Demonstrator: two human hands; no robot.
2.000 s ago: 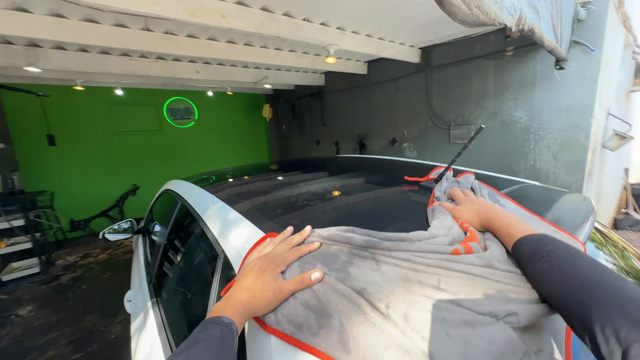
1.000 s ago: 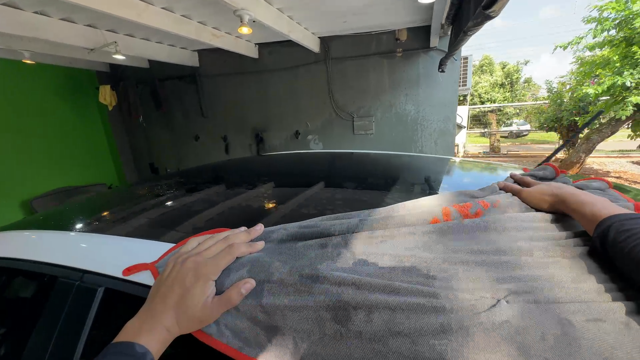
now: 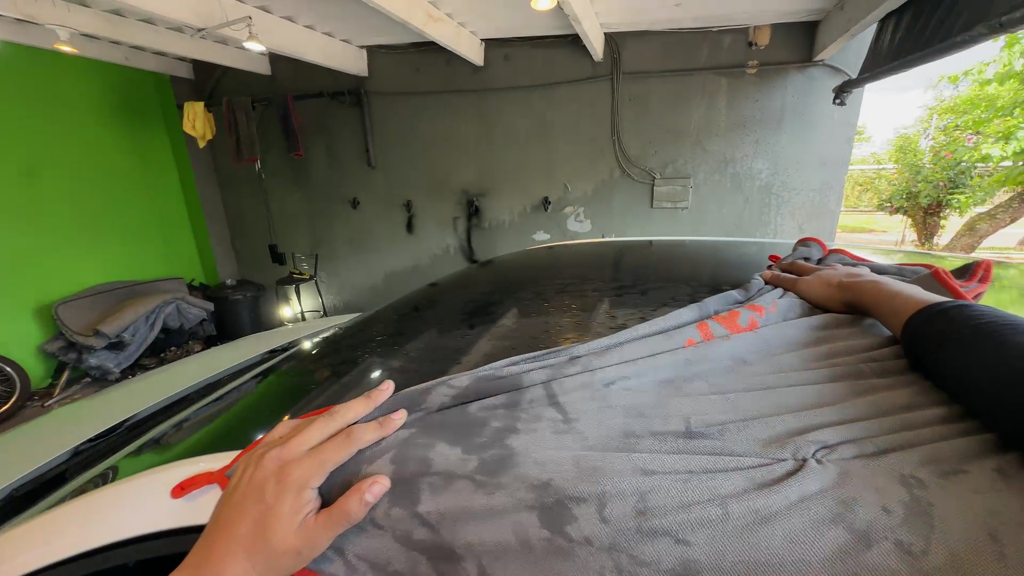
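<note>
A large grey microfiber drying towel point(image 3: 608, 448) with red edging and an orange-red mark lies over the near part of a car's black roof point(image 3: 528, 308). Small water drops show on the bare roof beyond it. My left hand point(image 3: 300, 476) rests flat on the towel's left edge, fingers apart, near a red loop above the white roof rail. At the right, my right hand point(image 3: 824, 284) presses on the bunched far corner of the towel; whether its fingers grip the cloth cannot be told.
The car's hood point(image 3: 152, 392) stretches off to the left. Behind the car stands a grey wall point(image 3: 496, 144) with hooks and an electrical box point(image 3: 671, 193). A stool point(image 3: 302, 284), a black bin point(image 3: 238, 308) and a covered heap point(image 3: 132, 320) stand at the left.
The view has swung and moved in closer over the roof. Both hands stay on the towel, which is spread out flatter than two seconds ago.
</note>
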